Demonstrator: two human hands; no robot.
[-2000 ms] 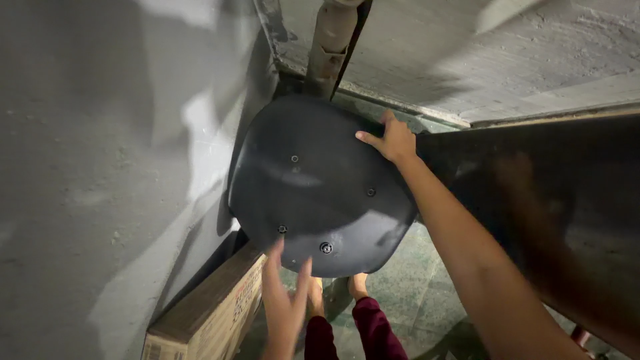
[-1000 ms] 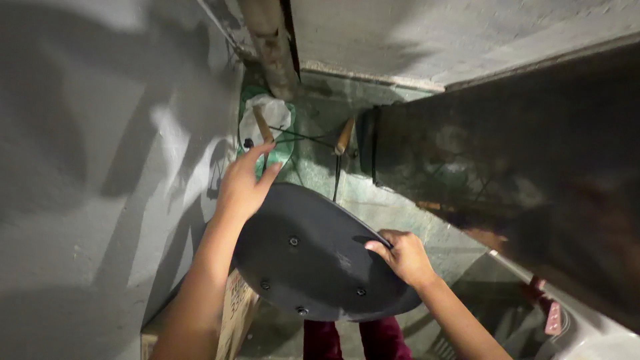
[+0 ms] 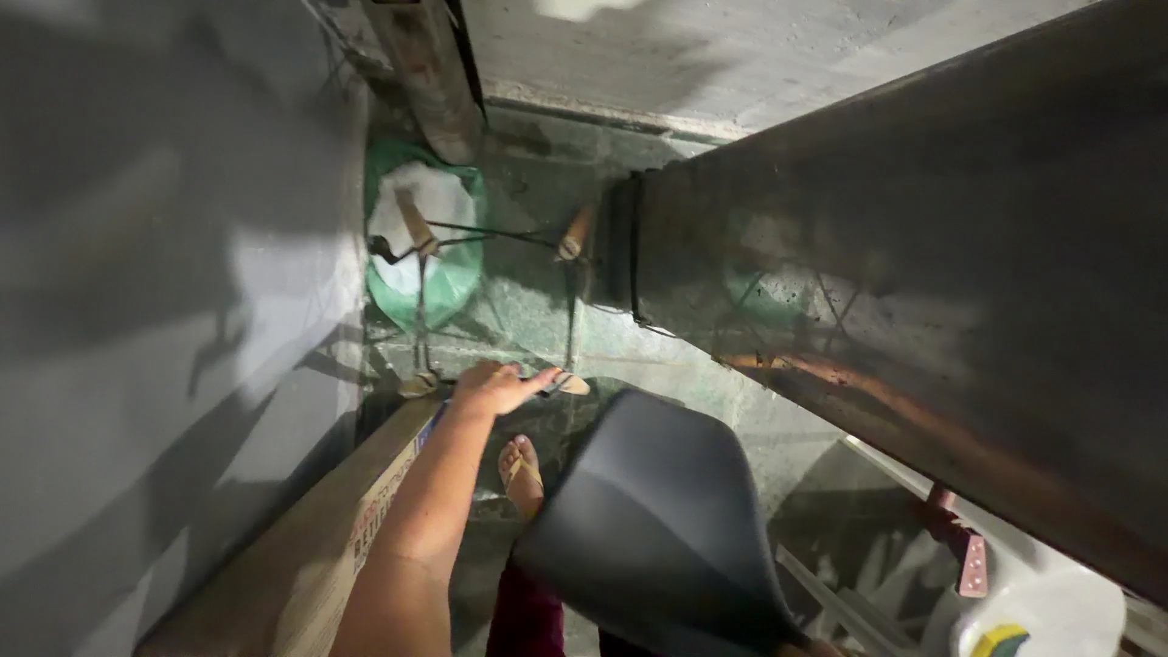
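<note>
My left hand (image 3: 502, 385) reaches down to the near side of a chair leg frame with wooden legs (image 3: 573, 235) and thin black metal rods (image 3: 493, 232). Its thumb lies by the tip of the near right leg; whether the fingers close on a rod is unclear. A dark grey moulded chair seat shell (image 3: 671, 511) is tilted at the bottom centre, right of my left forearm, apart from the frame. No screws show on its visible face. At the shell's lower right corner, a sliver that may be my right hand (image 3: 808, 649) shows at the picture's edge.
A long cardboard box (image 3: 319, 538) stands along the grey wall (image 3: 164, 274) at left. Behind the frame are a green and white plastic bag (image 3: 429, 283) and a pipe (image 3: 433, 82). A large dark panel (image 3: 876, 237) fills the right; below it is a white tub (image 3: 1058, 611). My sandalled foot (image 3: 520, 470) is beside the shell.
The seat shell has moved down and to the right and been turned, so its screws no longer show. My left hand has come from the shell's far edge to the near side of the leg frame.
</note>
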